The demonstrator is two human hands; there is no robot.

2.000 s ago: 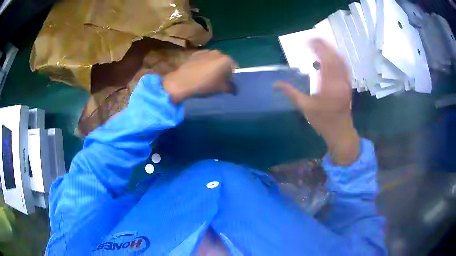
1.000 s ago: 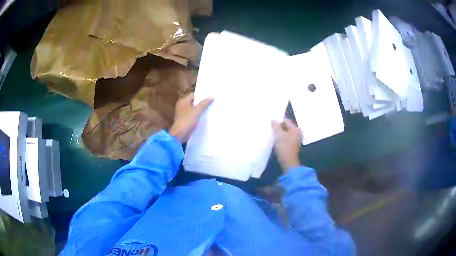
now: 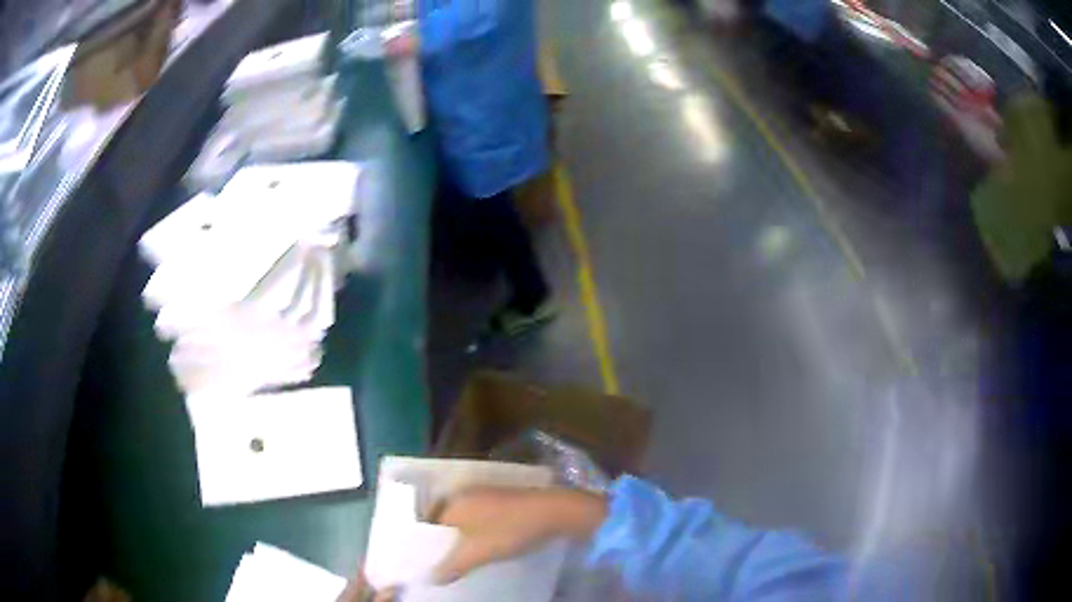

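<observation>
My right hand, blurred, reaches in from the lower right and grips a white paperboard piece over the bench edge. Whether it is one panel or several is unclear. A bit of skin, seemingly fingertips of my left hand, shows at its lower left corner, cut off by the bottom edge. Another white card lies left of it. A white insert with a small round hole lies on the green bench, in front of a fanned stack of white inserts.
More white inserts are stacked farther along the bench. A person in a blue smock stands at its right side. An open brown carton with clear film sits on the floor beside the bench. A yellow floor line runs past it.
The view has swung right along the bench, so the kraft paper and tablet boxes are no longer clearly seen. The white pieces held before me are now at the bench edge by the carton.
</observation>
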